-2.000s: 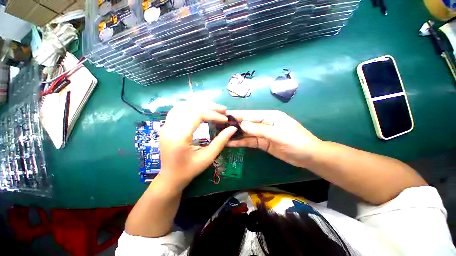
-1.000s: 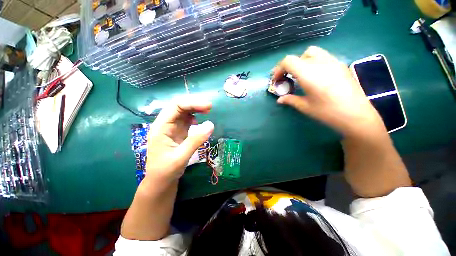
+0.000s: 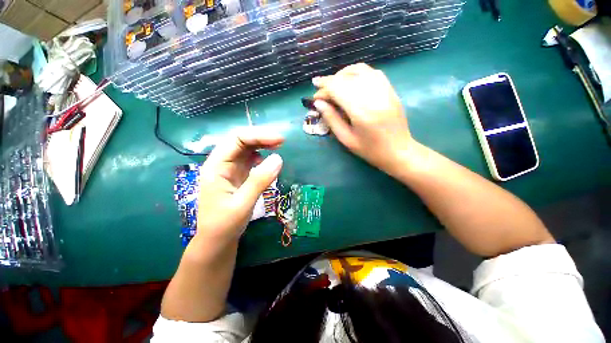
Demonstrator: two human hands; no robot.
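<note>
A silvery-white electronic insert (image 3: 315,124) with short dark leads lies on the green mat below the tray stack. My right hand (image 3: 367,115) is over it from the right, with thumb and finger closed at its dark leads. The spot where a second round piece lay is hidden under this hand. My left hand (image 3: 231,191) hovers over the blue circuit board (image 3: 187,194) with thumb and fingers apart, and nothing shows in it. Multicoloured jumper wires (image 3: 271,201) join the boards. The green circuit board (image 3: 309,210) lies right of my left hand.
Stacked clear blister trays (image 3: 281,53) stand at the back. A notebook (image 3: 100,127) with a pen and a flat blister tray (image 3: 27,194) lie left. A smartphone (image 3: 501,127) lies right. A yellow tape roll (image 3: 575,9) and a long dark tool (image 3: 589,80) are far right. A black cable (image 3: 161,130) curves behind the blue board.
My right hand left my left hand, went to the right-hand round piece, then moved left to the other insert. The dark object between my hands no longer shows. My left hand opened.
</note>
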